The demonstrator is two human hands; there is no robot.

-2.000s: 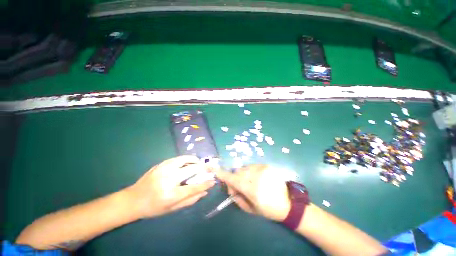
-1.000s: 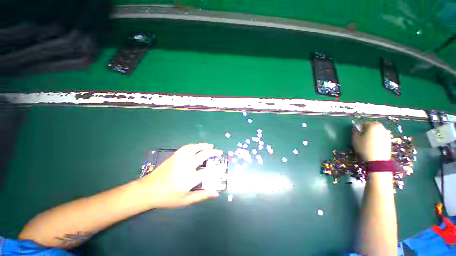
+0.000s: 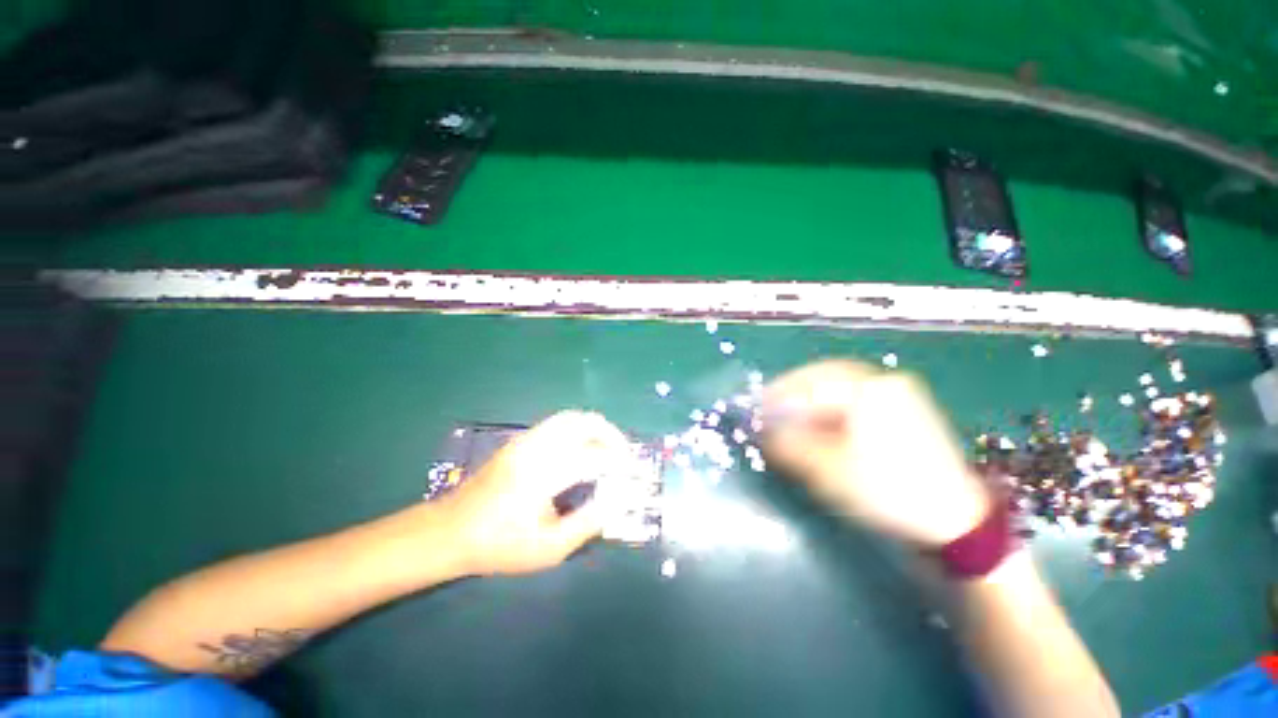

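A dark phone mid-frame [image 3: 484,442] lies sideways on the green bench, its bright board end to the right. My left hand [image 3: 554,494] rests over its middle and holds it; the fingers cover much of it. My right hand [image 3: 862,442] is blurred, above the bench between the white bits and the heap. Its fingers look curled, but what they hold cannot be made out. Small white bits [image 3: 708,442] lie scattered right of the phone. A glittering heap of small components [image 3: 1107,484] lies at the right.
A worn white rail [image 3: 561,293] runs across behind the bench. On the green belt beyond lie phone units at left [image 3: 435,168], right [image 3: 980,213] and far right [image 3: 1162,225]. A black stack [image 3: 168,140] stands at the upper left. A blue sleeve shows at lower right.
The phone has turned from upright to sideways under my left hand. My right hand went to the component heap and has now moved back left toward the phone. The view has shifted slightly.
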